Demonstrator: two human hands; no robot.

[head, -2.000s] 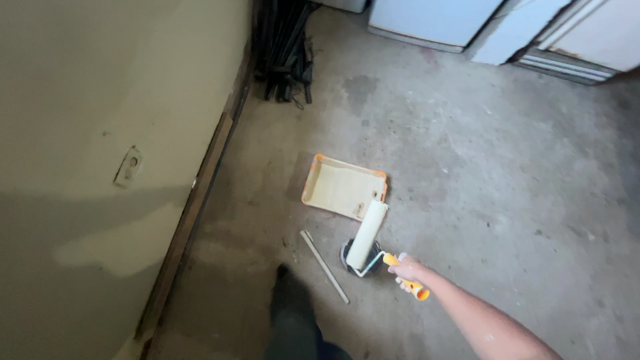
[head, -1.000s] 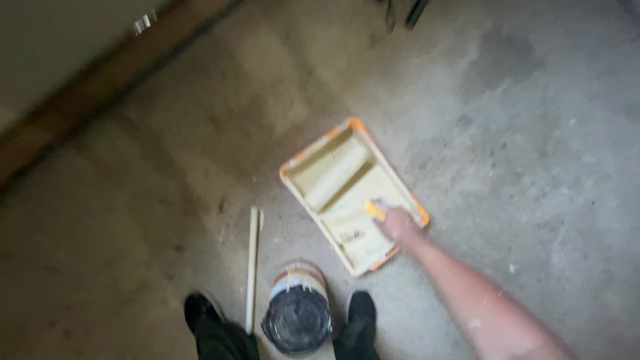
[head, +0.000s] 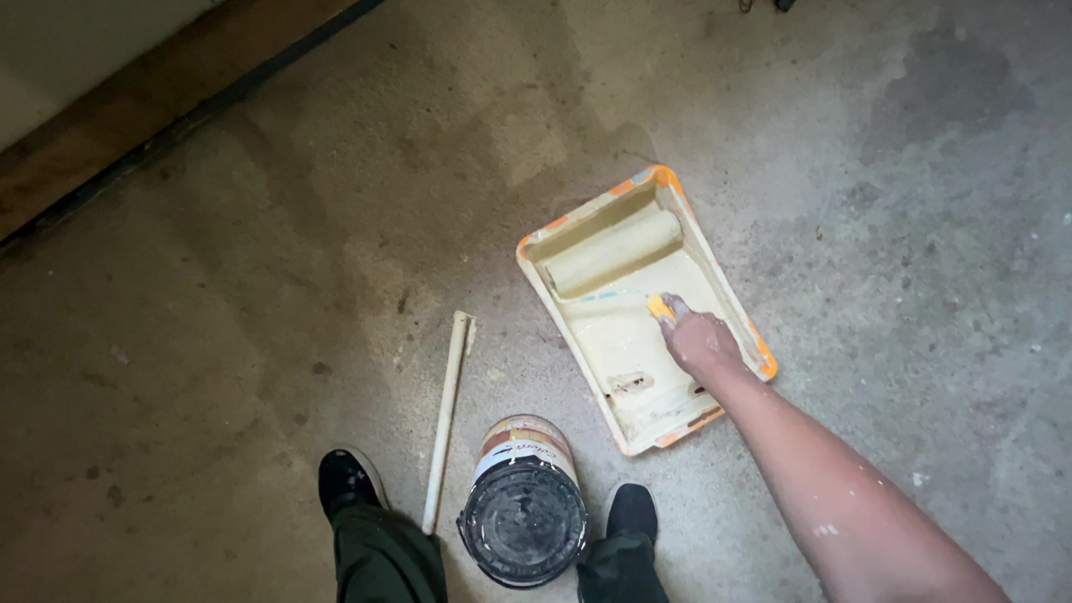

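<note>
My right hand [head: 702, 342], spotted with paint, is closed around the yellow handle [head: 661, 308] of a paint roller. The roller's cream-coated cover [head: 617, 251] lies in the deep end of an orange-rimmed paint tray [head: 760, 347] on the floor. Cream paint coats the inside of the tray, and dark marks show near its shallow end. My hand is over the tray's sloped part and hides much of the handle. My left hand is out of view.
A paint bucket with a black lid [head: 525, 521] stands between my shoes [head: 347, 481]. Left of it, a pale stick [head: 446, 419] lies on the concrete floor [head: 293, 335]. A wooden board [head: 142, 105] runs along the wall base at upper left.
My right hand has lowered the roller; its cover was raised between the tray and the bucket two seconds ago and now lies inside the tray. The view has moved closer to the floor.
</note>
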